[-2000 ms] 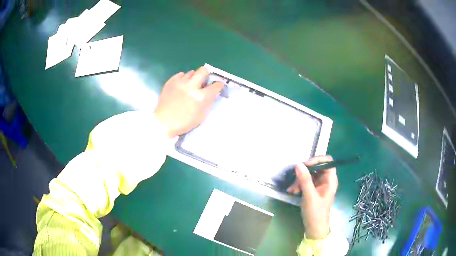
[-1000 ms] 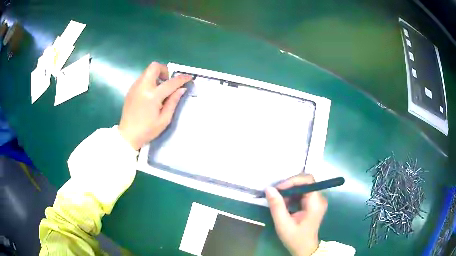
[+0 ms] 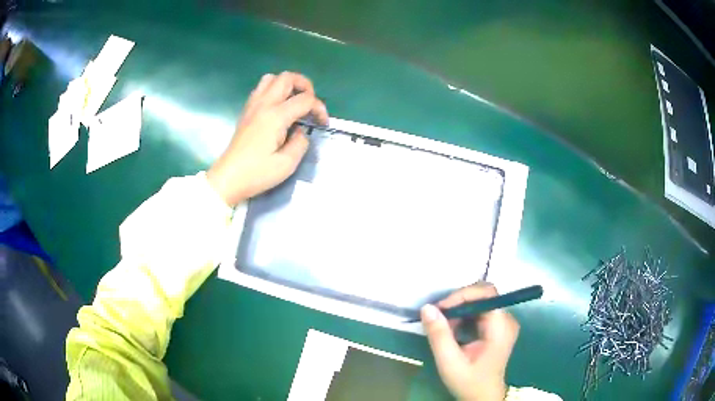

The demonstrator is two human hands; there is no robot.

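Observation:
The tablet back cover [image 3: 368, 215] lies on its white backing sheet [image 3: 511, 207] in front of me, its inside washed white by glare. My left hand [image 3: 270, 141] is at the cover's upper left corner, fingers bent over the edge; whether it pinches a small piece is hidden. My right hand [image 3: 476, 337] holds the black tweezers [image 3: 502, 301] at the cover's lower edge, right of its middle. The tweezer tips are near the rim and too small to see clearly. A white card with a black area [image 3: 376, 376] lies below the cover, cut off by the picture's edge.
Overlapping cream cards [image 3: 116, 133] lie at the left. A heap of thin silvery parts [image 3: 627, 313] lies at the right, beside a blue parts tray [image 3: 703, 352] cut off by the edge. Another dark cover [image 3: 684, 129] with white patches lies at the upper right.
My left hand has moved from the cover's inner corner to its upper edge. The tweezers have gone from blurred to steady at the lower edge. The whole view has shifted.

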